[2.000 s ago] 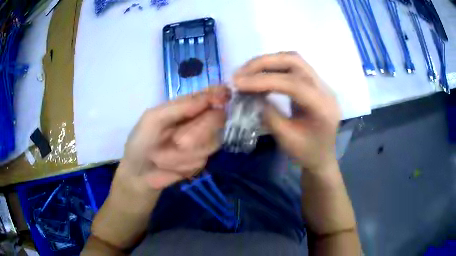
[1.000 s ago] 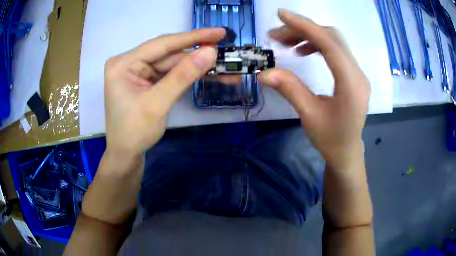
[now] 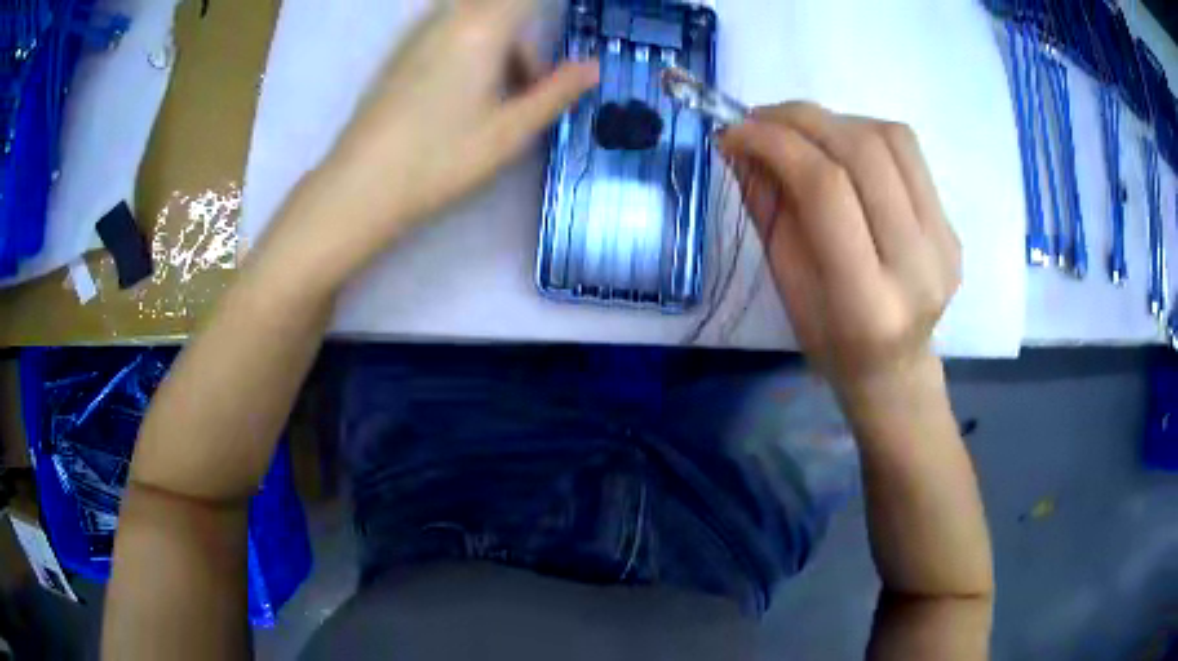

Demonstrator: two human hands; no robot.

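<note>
The power bank housing [image 3: 627,233], a glossy blue-black open shell with lengthwise ribs and a dark oval patch, lies upright in the frame on the white sheet. My right hand [image 3: 846,226] pinches the small circuit board [image 3: 702,98] over the shell's upper right part. Thin lead wires [image 3: 726,265] hang from it beside the shell's right edge. My left hand [image 3: 472,91] is blurred, at the shell's upper left edge, with one finger reaching over the rim. Its other fingertips are hidden or cut off by the top edge.
Blue cables with metal ends [image 3: 1049,168] lie in rows at the right. More blue cables [image 3: 29,129] are heaped at the far left. A black rectangular piece [image 3: 124,244] lies on the brown table edge. A blue bin of dark shells [image 3: 97,439] stands below left.
The circuit board has left my left hand and is now in my right hand alone, tilted over the shell. My left hand has moved up. The shell shows lower in the picture.
</note>
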